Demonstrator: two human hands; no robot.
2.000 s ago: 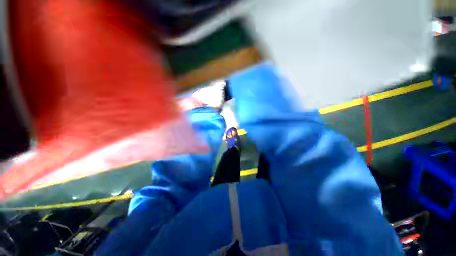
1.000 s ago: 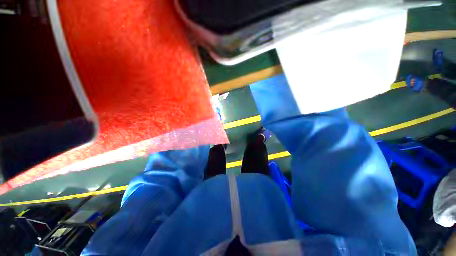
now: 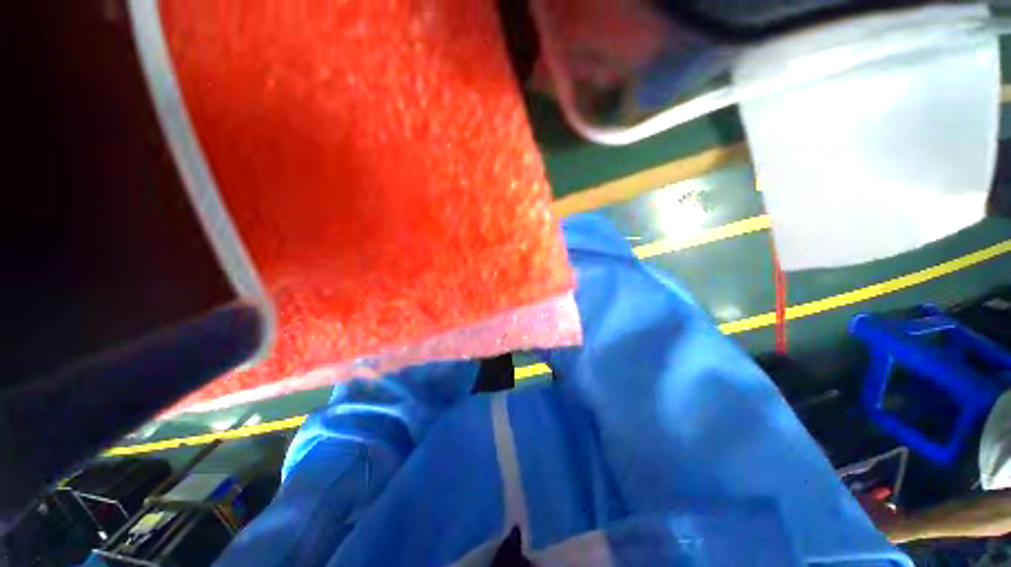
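Note:
A red-orange fuzzy mat (image 3: pixel 377 166) with a pink lower edge fills the upper left, very near the camera. A dark unit with a pale rim (image 3: pixel 89 177) lies over its left part. Another dark, pale-rimmed unit (image 3: pixel 654 66) is cut off by the top edge. A white sheet (image 3: pixel 887 144) hangs below that unit at the upper right. Both blue sleeves reach up and forward; the left one passes under the mat. Neither of my hands shows; they are hidden behind the mat or other near things.
A tan strip edge (image 3: pixel 654 183) runs behind the mat. Yellow lines cross the green floor. A blue stool (image 3: pixel 931 382) stands at the right. Another person's forearm (image 3: pixel 953 518) shows at the lower right. Dark racks or carts (image 3: pixel 166 515) stand at the lower left.
The mat, the top unit and the white sheet have shifted right in the view. My right sleeve now reaches up behind the mat's right edge. The other person's forearm has come into view.

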